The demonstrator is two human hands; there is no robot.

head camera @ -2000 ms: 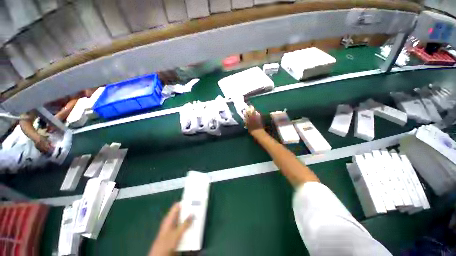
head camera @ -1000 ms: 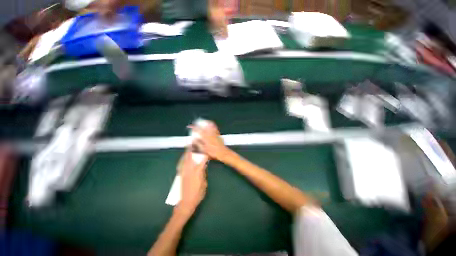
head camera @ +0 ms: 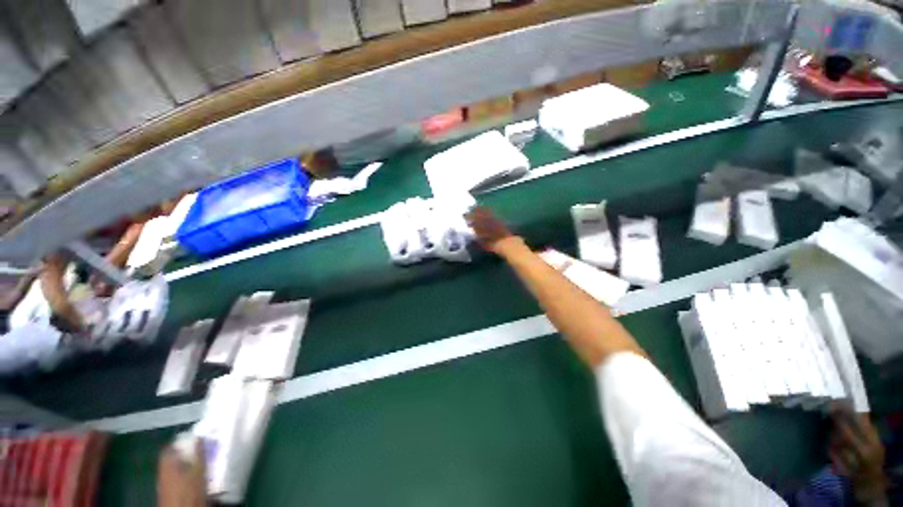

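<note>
My right hand (head camera: 488,230) is stretched out over the green belt, at the right end of a row of white bagged products (head camera: 426,233). Its fingers are at the bags; whether they grip one is unclear. My left hand (head camera: 183,475) is blurred and partly cut off by the bottom edge. It is beside white cartons (head camera: 235,431) lying at the lower left; its fingers are unclear, so I cannot tell whether it holds one. Another white carton (head camera: 592,281) lies beyond my right forearm, partly hidden by it.
Upright cartons (head camera: 762,347) stand in a row at right, where another person's hand (head camera: 857,444) holds one. Single cartons lie along the belt (head camera: 396,312). A red tray (head camera: 50,470) is at lower left, a blue bin (head camera: 246,208) on the far ledge. A pale rail (head camera: 436,354) crosses the bench.
My hands were together on a carton over the rail. They have parted: my right hand has moved forward to the bags, my left hand to the lower-left cartons. The view has also shifted.
</note>
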